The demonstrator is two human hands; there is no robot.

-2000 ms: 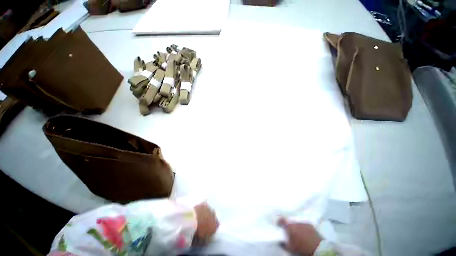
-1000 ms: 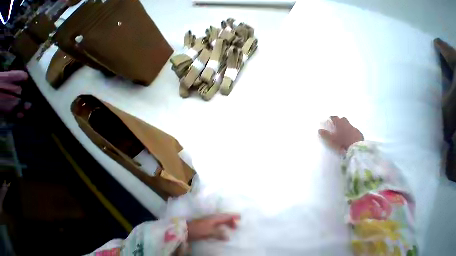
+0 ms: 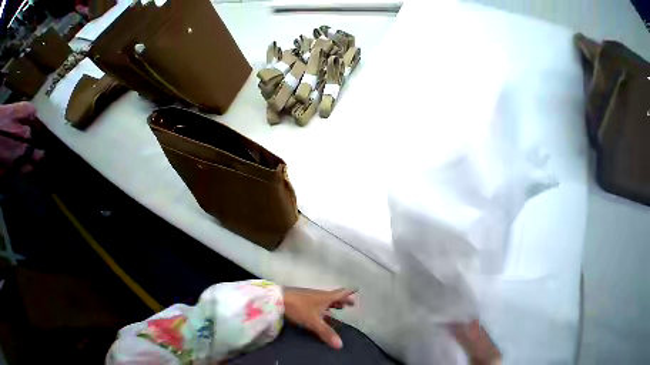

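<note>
White tissue paper (image 3: 456, 207) lies in a wide, wrinkled sheet at the table's right centre, its near part bunched and lifted. My right hand (image 3: 476, 343) is blurred at the bottom edge, closed on the near part of the tissue, its fingers partly hidden by it. My left hand (image 3: 319, 311) is empty with fingers apart, left of the tissue over the table's near edge. A brown handbag (image 3: 228, 189) stands left of centre, its dark mouth open upward.
Khaki strap bundles (image 3: 308, 75) with white bands lie at the back centre. Upright brown bags (image 3: 196, 60) stand behind left. A slumped brown bag (image 3: 627, 128) is at the right edge. A white slab (image 3: 335, 7) is at the far edge. Pink sleeves of another person (image 3: 16, 132) show far left.
The near part of the tissue has been drawn right and bunched, baring table beside the handbag. The handbag's mouth has narrowed, and white material seen in it earlier is hidden. My right hand came nearer.
</note>
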